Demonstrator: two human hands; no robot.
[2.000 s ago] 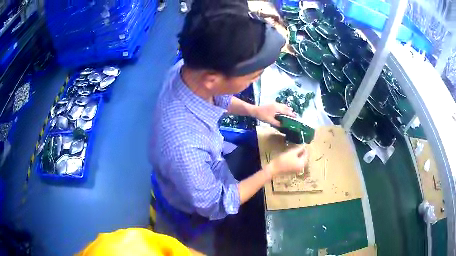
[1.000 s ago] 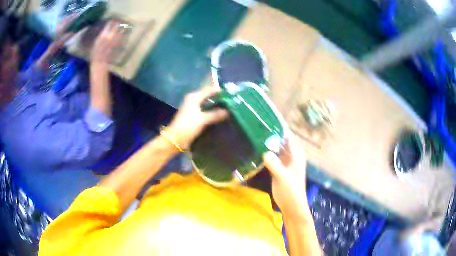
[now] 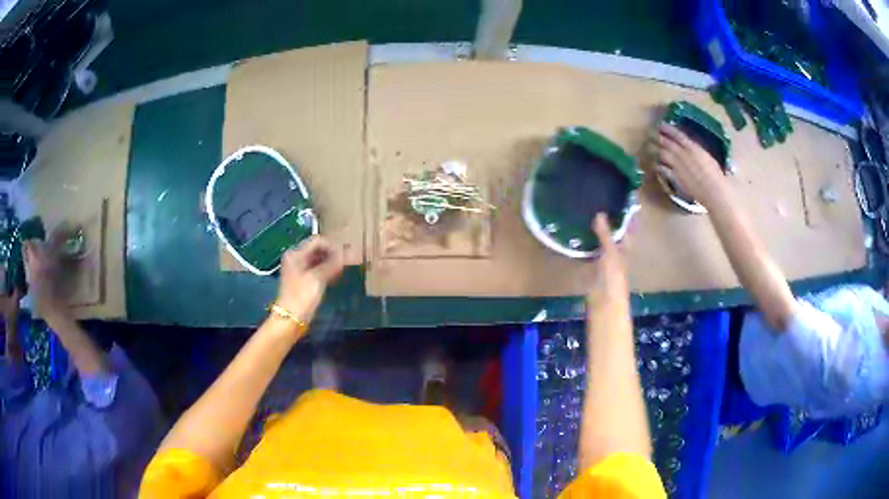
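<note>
A green housing (image 3: 237, 195) with a white rim and dark centre lies at the left, across the cardboard edge. My left hand (image 3: 310, 271) is at its lower right rim with fingers curled; blur hides whether it touches the rim or pinches something small. Another green housing (image 3: 583, 185) is right of centre over the cardboard. My right hand (image 3: 608, 255) grips its lower rim. Between them, thin pale sticks (image 3: 450, 192) lie in a loose bundle over a green-white lump (image 3: 429, 207) on a small stained board (image 3: 439, 244).
The bench carries cardboard sheets (image 3: 292, 88). At the right another person's hand (image 3: 687, 166) is on a third housing (image 3: 704, 127), near loose green parts (image 3: 765, 109) and a blue crate (image 3: 726, 39). A blue crate (image 3: 526, 409) of small shiny parts is below the bench edge. Another worker (image 3: 73, 409) sits left.
The view has swung to face the bench. My hands, together on a green housing one second ago, are now apart, each at a separate housing.
</note>
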